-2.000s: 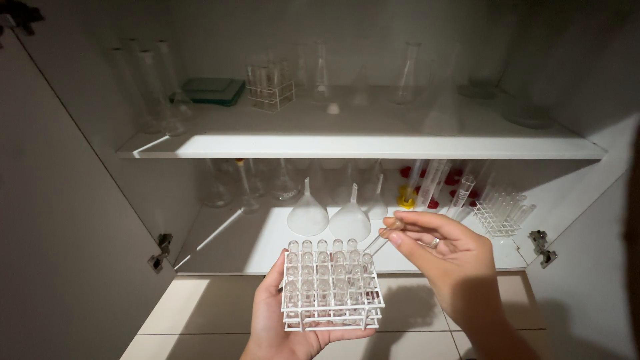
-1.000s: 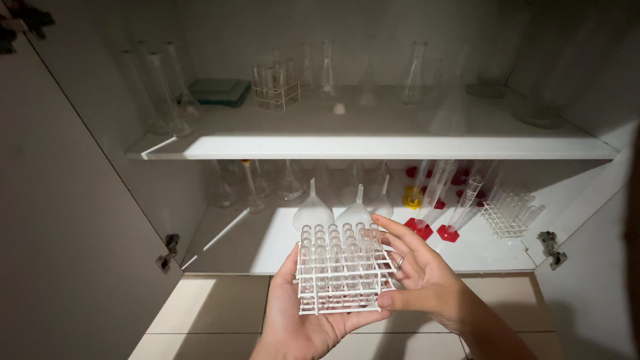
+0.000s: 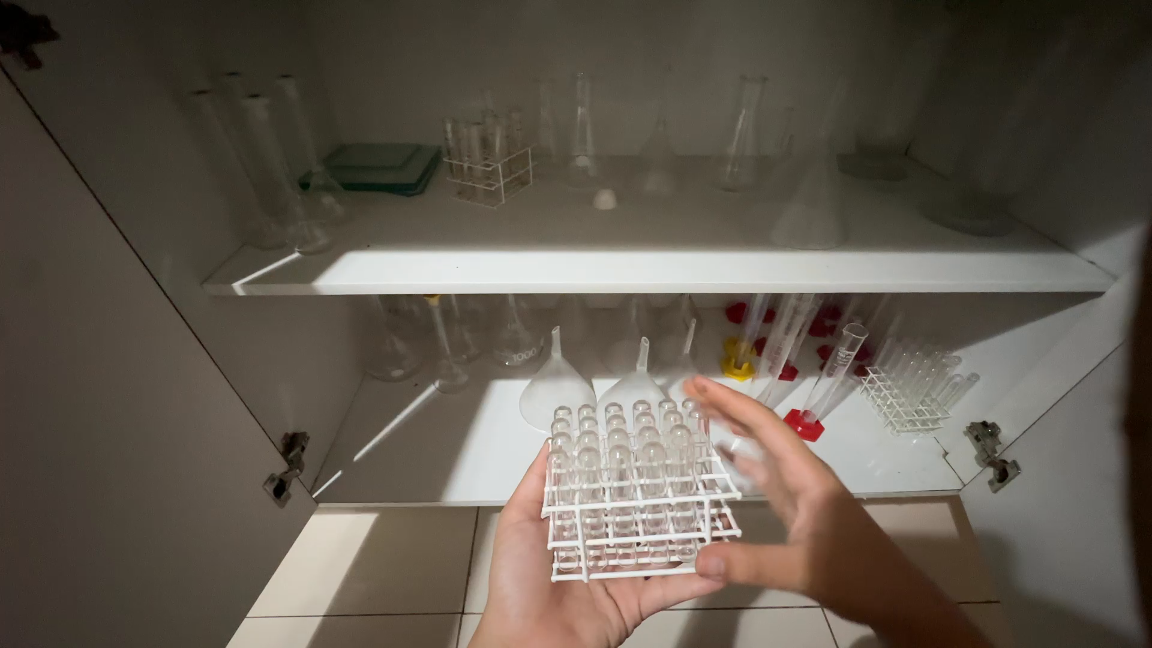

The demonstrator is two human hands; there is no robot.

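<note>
A white wire test tube rack (image 3: 643, 540) rests on my left hand (image 3: 558, 576), whose palm and fingers support it from below and from the left. Glass test tubes (image 3: 621, 459) fill the rack in rows, rounded ends up. My right hand (image 3: 792, 504) is at the rack's right side, slightly blurred, its fingers spread; the thumb lies at the lower right corner and the forefinger is near the back right tube. Whether the right hand's fingers touch the rack or tubes is hard to tell.
The cabinet's upper shelf (image 3: 558, 270) holds flasks, another tube rack (image 3: 490, 175) and green-edged glass plates (image 3: 382, 168). Below stand funnels (image 3: 556, 387), a red-based graduated cylinder (image 3: 804, 425) and a rack of tubes (image 3: 904, 400). Hinged doors (image 3: 117, 405) flank the cabinet.
Two seconds ago my right hand held a glass tube beside the rack; by one second ago it was against the rack's right side. Its fingers are now spread more widely there.
</note>
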